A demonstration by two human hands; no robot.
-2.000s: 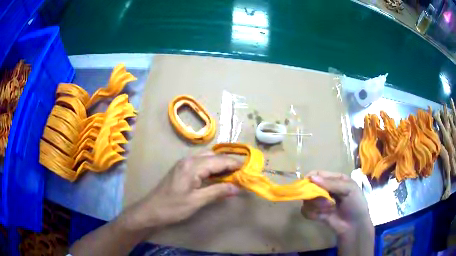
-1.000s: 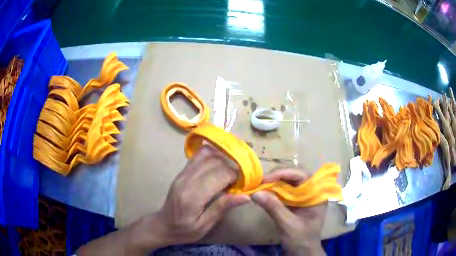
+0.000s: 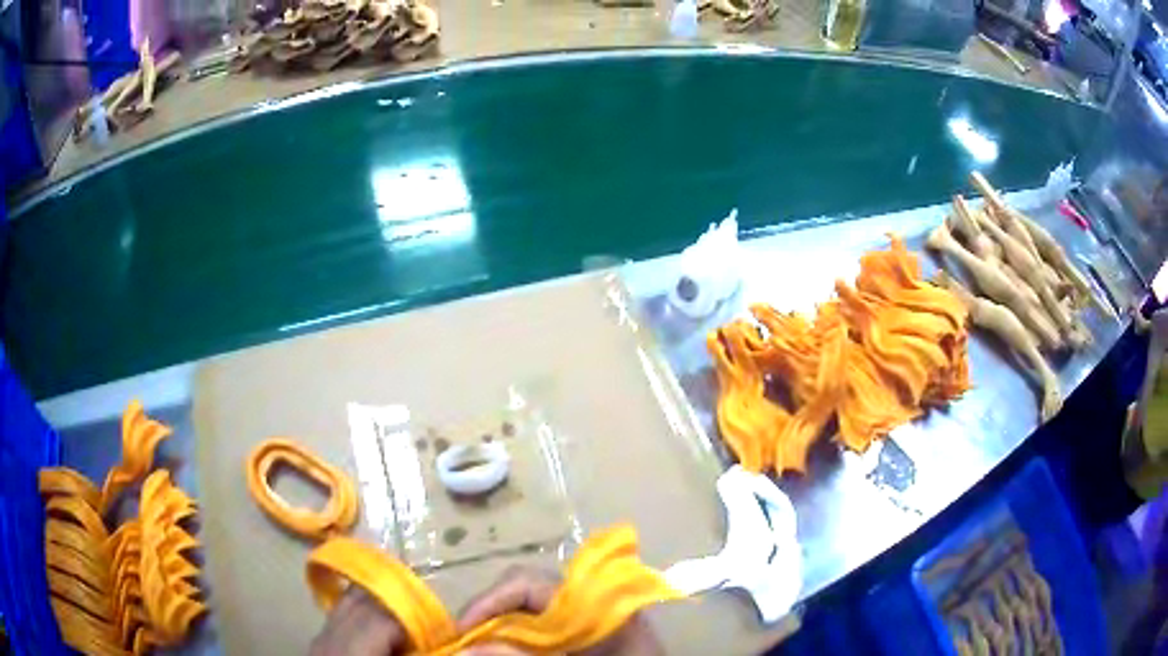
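My left hand [image 3: 359, 628] is at the bottom edge, partly cut off, with its fingers inside the orange loop of a joined ring-and-tail assembly [image 3: 384, 583]. My right hand [image 3: 519, 592] is also low in the picture, partly hidden behind the wavy tail [image 3: 583, 602], which it holds near the joint. An orange oval ring [image 3: 302, 490] lies on the tan cardboard [image 3: 320, 372], just beyond the loop. A small white glue cup [image 3: 473, 469] stands on clear film with dark spots around it. The glue stick is not clearly visible.
Joined orange assemblies [image 3: 96, 564] lie at left. A heap of wavy orange tails [image 3: 845, 359] and tan parts [image 3: 1012, 276] lie at right. A white bottle [image 3: 705, 276] and crumpled white scrap [image 3: 762, 545] are near the heap. The green belt [image 3: 538, 180] runs behind; a blue bin [image 3: 1012, 564] is lower right.
The view has swung to the right, showing more of the far bench and tan parts. The hands have come together at the joint since the earliest frame and now sit lower in the picture.
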